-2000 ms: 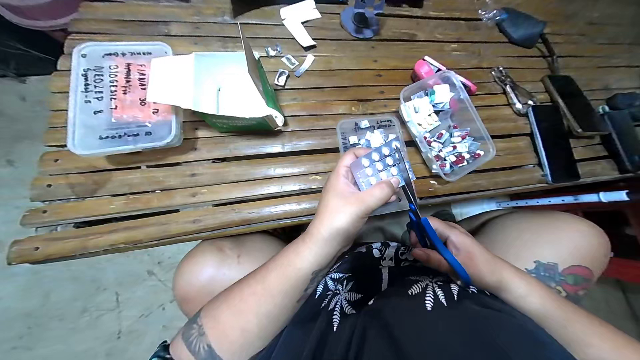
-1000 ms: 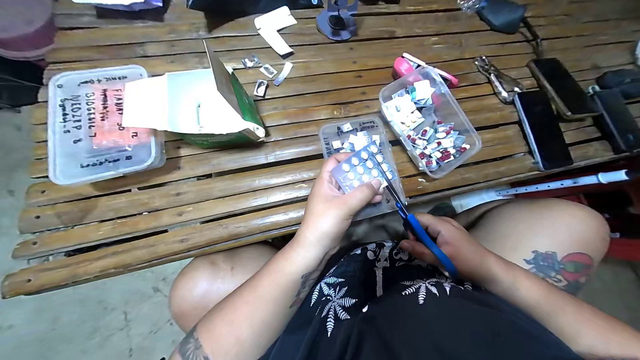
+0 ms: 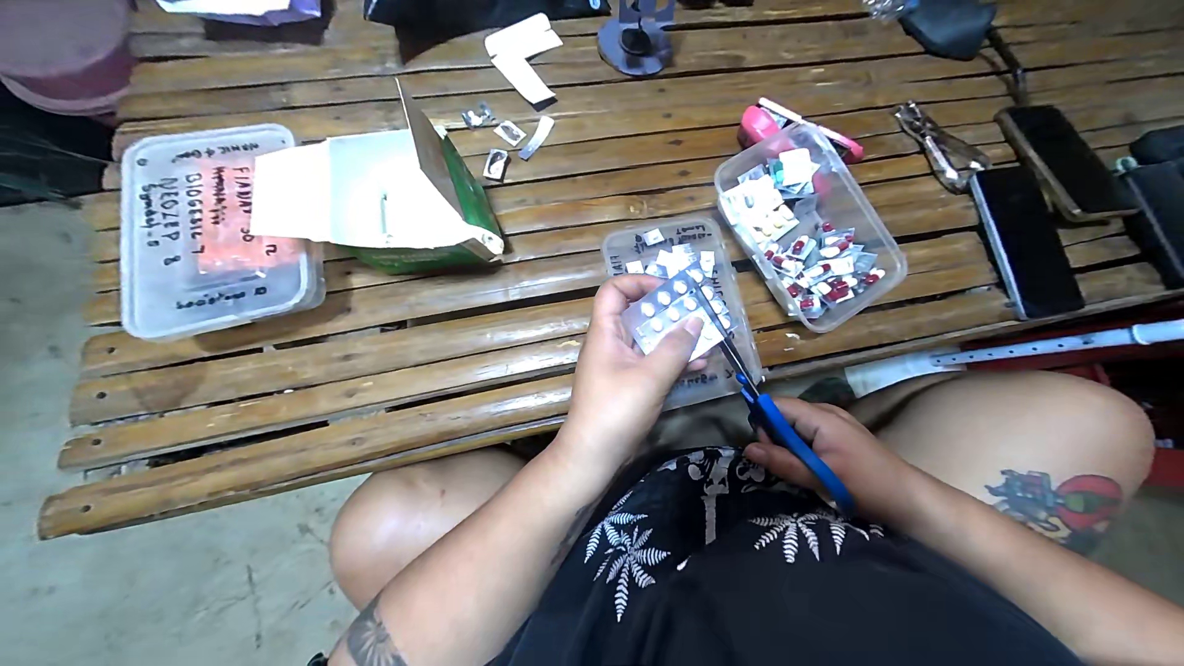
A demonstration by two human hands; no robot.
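My left hand [image 3: 622, 370] pinches a blister pack of white tablets [image 3: 668, 307] between thumb and fingers. Blue-handled scissors [image 3: 800, 453] are in my right hand [image 3: 832, 453], their blades at the right edge of the pack. Beneath the pack lies a plastic lid with writing [image 3: 624, 242], and small cut pieces of blister pack [image 3: 680, 257] rest on it. To its right, a clear plastic container [image 3: 874, 227] holds single cut tablets and red-and-white capsules [image 3: 837, 268].
An opened green and white carton [image 3: 430, 250] stands left of centre, beside a lidded plastic container [image 3: 148, 277] bearing writing. Foil scraps [image 3: 509, 132], a pink stapler-like object [image 3: 760, 128], eyeglasses [image 3: 936, 148] and two phones [image 3: 1027, 245] [image 3: 1064, 157] lie on the bamboo slat table [image 3: 370, 370].
The scissor blades have shifted slightly against the blister pack, which stays in my left hand. The view has moved a little.
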